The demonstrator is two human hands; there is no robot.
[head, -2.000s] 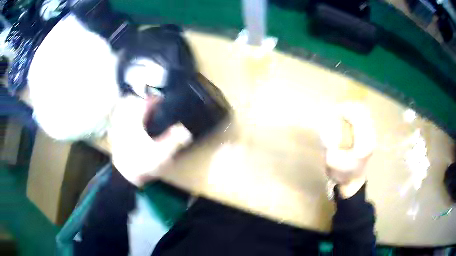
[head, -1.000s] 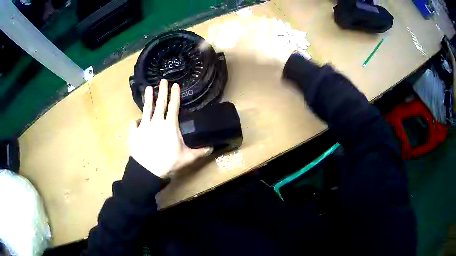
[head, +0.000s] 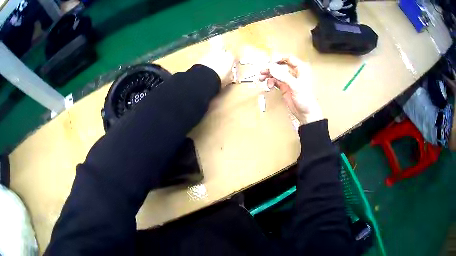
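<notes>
A black fan head (head: pixel 132 92) lies grille up on the tan bench at left, its display lit with pale digits. My left sleeve covers part of it. Its black base (head: pixel 186 165) shows below the sleeve. My left hand (head: pixel 222 65) is over the pile of white strips (head: pixel 247 72), overexposed, so its fingers are hard to make out. My right hand (head: pixel 290 82) is at the right side of the pile, its fingertips drawn together; glare hides whether a strip is between them. One white strip (head: pixel 262 102) lies apart, below the pile.
Another black fan (head: pixel 345 37) stands at the bench's far right, with a green stick (head: pixel 354 76) in front. A blue box (head: pixel 412 15) is beyond. A green belt (head: pixel 165 25) and grey post (head: pixel 30 75) are behind. A red stool (head: pixel 402 150) and green crate (head: pixel 362 200) are below.
My left hand has left the fan and reached right to the strips, its arm now crossing the fan. My right hand, blurred before, is now clearer beside the pile. The view has shifted.
</notes>
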